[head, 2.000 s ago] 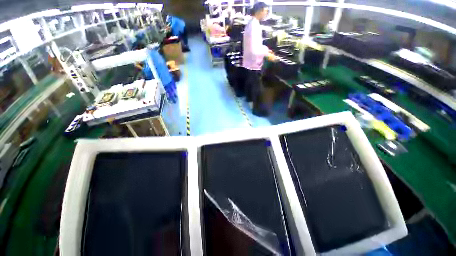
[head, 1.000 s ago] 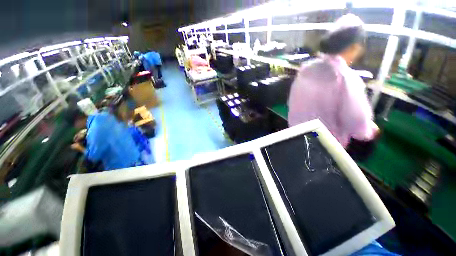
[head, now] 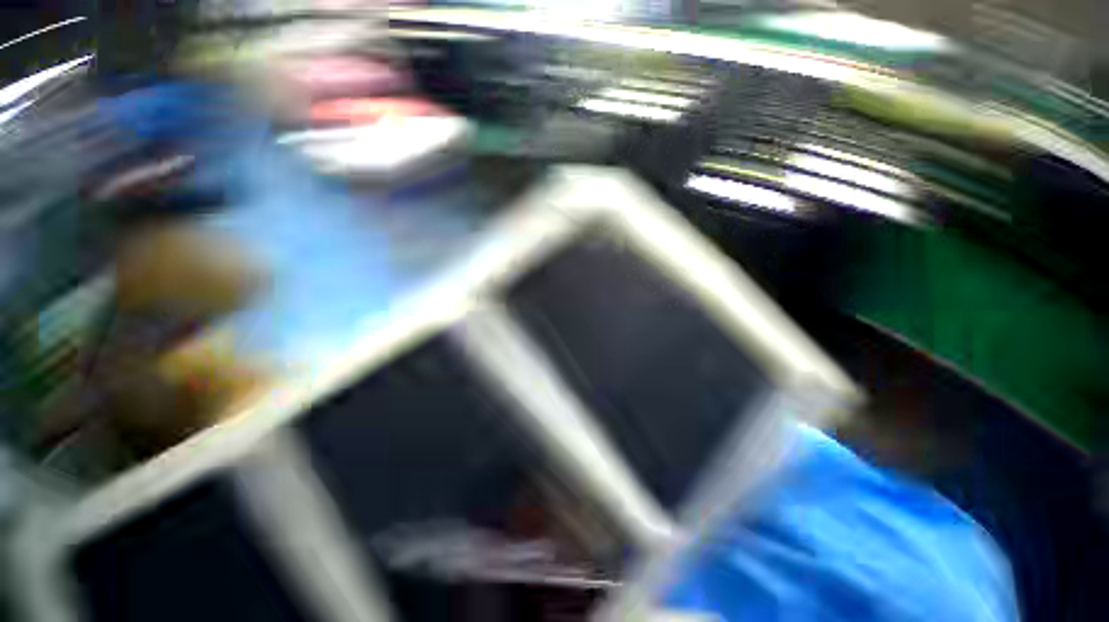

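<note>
A white foam tray (head: pixel 511 352) lies tilted across the lower left and middle of the blurred view. Its three pockets each hold a black display panel (head: pixel 632 352). Wrinkled clear protective film (head: pixel 487 557) shows over the lower part of the middle panel. My blue right sleeve (head: pixel 851 535) is beside the tray's right end. Neither of my hands can be seen; the tray or the picture's edge hides them.
A green bench (head: pixel 985 316) is at the right, with dark trays (head: pixel 791 182) in blurred rows behind it. Blue floor (head: pixel 304 243) runs beyond the tray. Brown boxes (head: pixel 183 273) are at the left. A cart (head: pixel 377 143) with white and red items stands at the upper left.
The view has swung right and blurred. The tray now appears more steeply tilted, and more of my right sleeve shows. The person in pink is no longer in view.
</note>
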